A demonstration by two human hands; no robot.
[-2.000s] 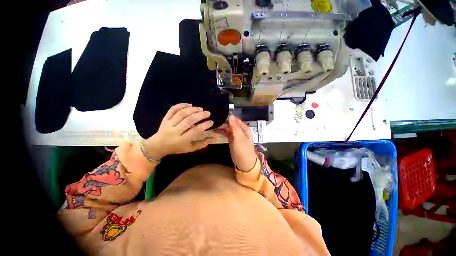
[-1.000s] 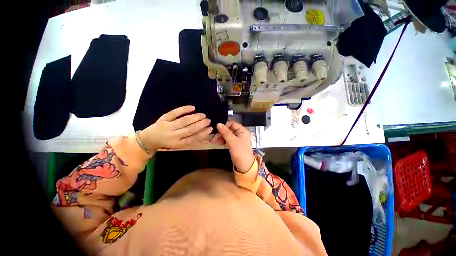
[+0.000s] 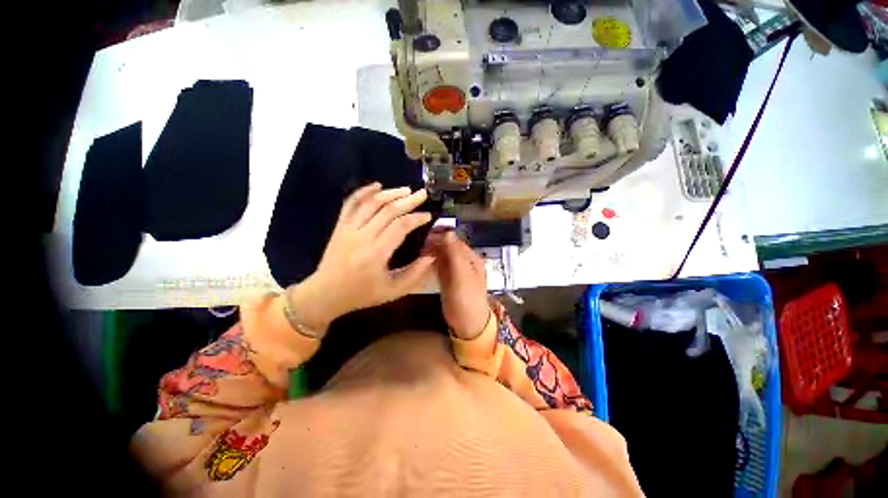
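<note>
A black cut panel [image 3: 307, 195] lies on the white table left of the overlock machine [image 3: 545, 88], its right edge by the presser foot area [image 3: 450, 177]. My left hand [image 3: 368, 243] lies on the panel's lower right part, fingers spread and pointing at the needle area. My right hand [image 3: 460, 277] is at the panel's lower right edge just below the machine, fingertips close together on or beside the cloth; its exact grip is hidden. Two more black shapes lie side by side at the far left, a wide one [image 3: 200, 160] and a narrow one [image 3: 107, 204].
A blue basket [image 3: 591, 374] with black cloth and clear plastic stands below the table at right. A red plastic basket [image 3: 816, 345] is beyond it. A dark cord [image 3: 742, 160] crosses the table at right. Black cloth [image 3: 706, 63] lies behind the machine head. Small red and black discs lie nearby.
The panel's upper extension beside the machine no longer shows; the cloth has moved toward me. My left hand has moved up and right, closer to the needle area. My right hand's fingers are straighter.
</note>
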